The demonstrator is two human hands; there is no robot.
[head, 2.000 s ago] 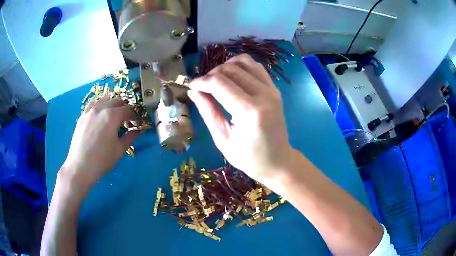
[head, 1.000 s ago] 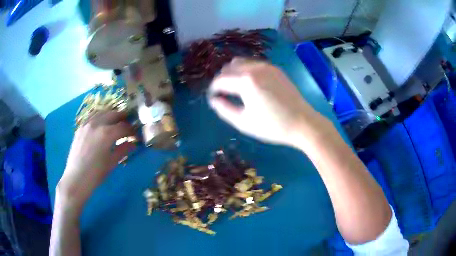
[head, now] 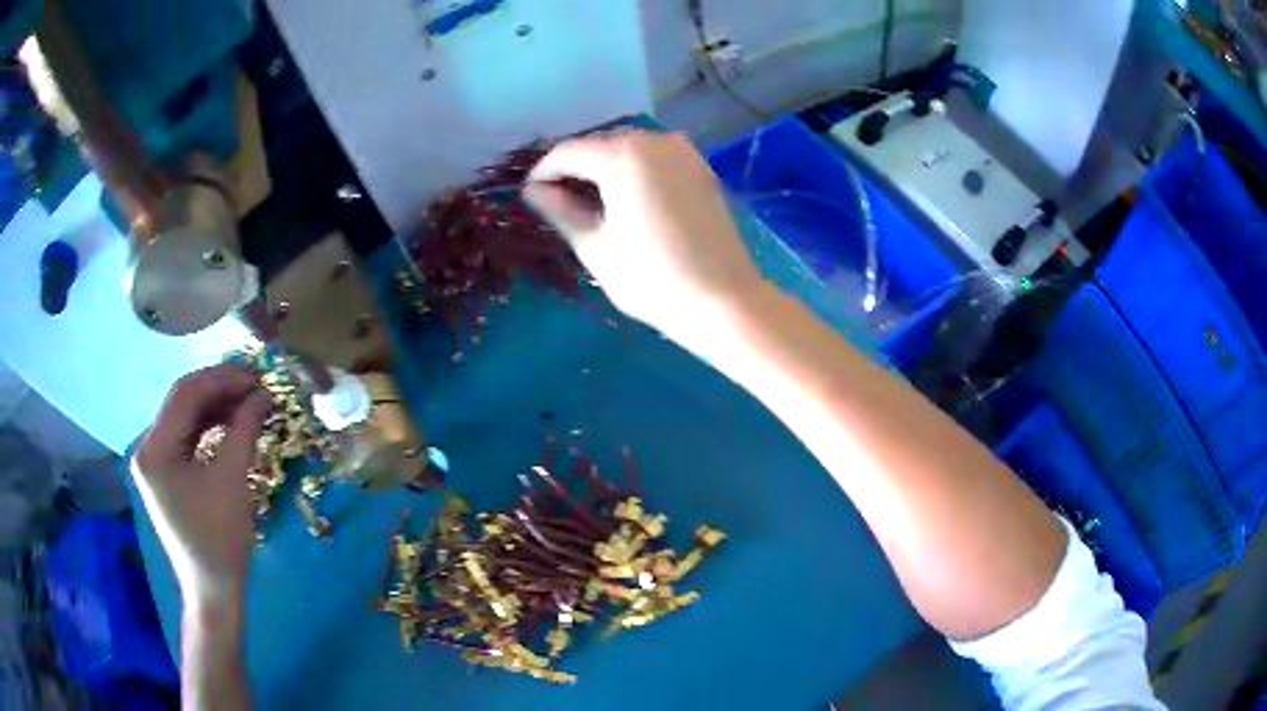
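My right hand (head: 653, 229) is over the heap of dark red lead wires (head: 479, 250), fingertips bent together at its upper edge; whether a wire is between them cannot be told. My left hand (head: 202, 472) is at the heap of bare brass terminals (head: 285, 438), left of the lower arm, fingers bent; what they hold is not clear. The upper electrode holder (head: 188, 271) is above and the lower electrode holder (head: 375, 438) stands low over the mat, with a whitish patch (head: 342, 402). Finished pieces (head: 542, 563) lie in a mixed heap at front centre.
The teal-blue work mat (head: 778, 556) lies under the heaps. The white machine body (head: 514, 70) stands behind. A grey-white control box (head: 959, 181) with black knobs is at upper right. Blue plastic bins (head: 1125, 417) stand at the right. A black knob (head: 59, 277) is at the left.
The view has turned and shifted. My right hand has left the electrodes, where it held a brass piece, and moved to the wire heap. My left hand remains by the terminals.
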